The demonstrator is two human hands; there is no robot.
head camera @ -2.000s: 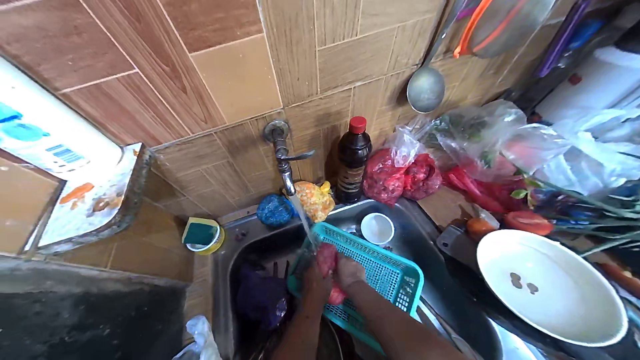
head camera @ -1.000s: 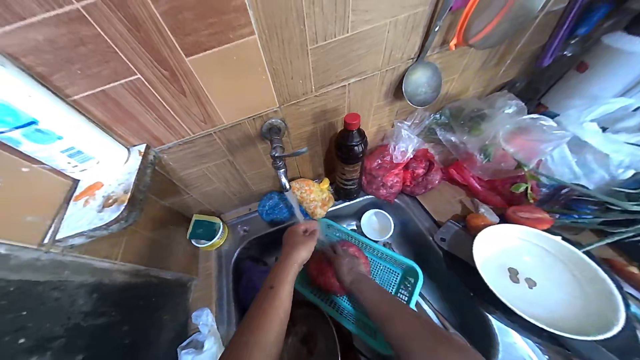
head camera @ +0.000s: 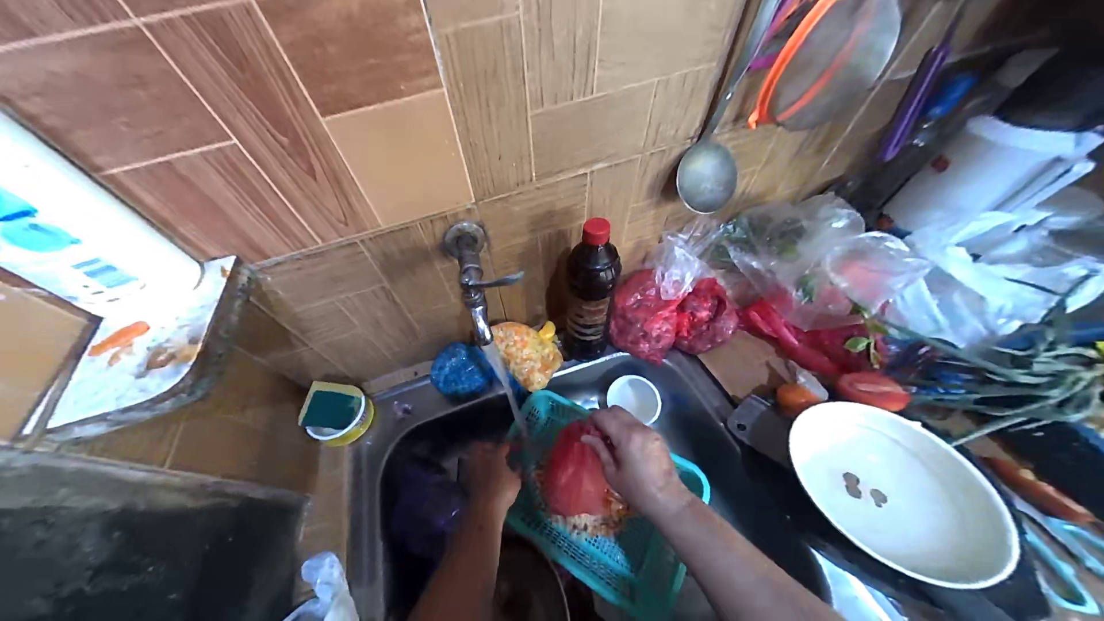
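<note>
My right hand [head camera: 634,453] grips a red plastic bag [head camera: 576,473], its lower end over a teal plastic basket [head camera: 591,565] in the steel sink. Small pale and brownish bits lie in the basket under the bag; what they are, I cannot tell. My left hand [head camera: 493,474] is at the basket's left side, beside the water stream; its fingers are partly hidden and blurred. Water runs from the metal faucet [head camera: 474,297] into the basket's upper left corner. A white cup [head camera: 634,399] stands behind the basket.
Along the sink's back are a blue scrubber [head camera: 460,369], a dark bottle with red cap [head camera: 592,289] and red bags [head camera: 673,315]. A sponge on a tub [head camera: 336,412] stands left. At right are a white pan [head camera: 901,496], cut tomato [head camera: 873,391] and green stalks.
My right hand has lifted the red bag upright, and bits now show below it in the basket. My left hand has moved down and left from beside the faucet's stream.
</note>
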